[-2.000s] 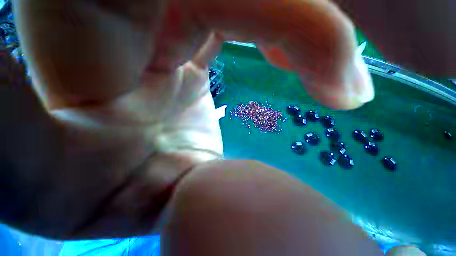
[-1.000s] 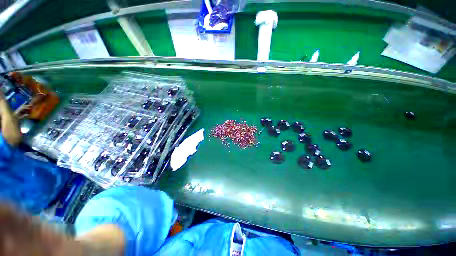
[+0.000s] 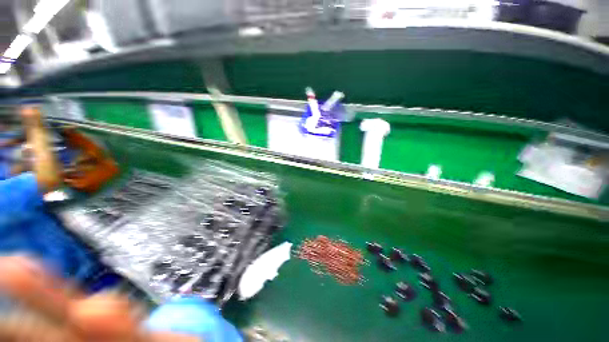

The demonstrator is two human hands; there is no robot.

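Note:
A heap of tiny reddish parts [image 3: 332,259] lies on the dark-green surface in the middle of the view. Several glossy black round parts [image 3: 404,290] lie loose to its right. A flat white sheet [image 3: 265,270] lies left of the heap, against stacked clear blister trays [image 3: 180,234] with dark parts in their pockets. What looks like my left hand [image 3: 67,307] is a large blur at the lower left corner, cut off by the edge; its fingers and anything in it cannot be made out. My right hand is not in view.
A metal rail [image 3: 400,180] runs behind the bench. Beyond it are a blue bin [image 3: 320,121], a white bracket-like fixture [image 3: 374,143], two white tips and papers [image 3: 564,170]. At the left, another person's arm [image 3: 41,150] is beside an orange object [image 3: 90,161].
The view has tilted up, so the bench things sit lower in the picture. The hand that filled the view two seconds ago is now only a blur at the lower left.

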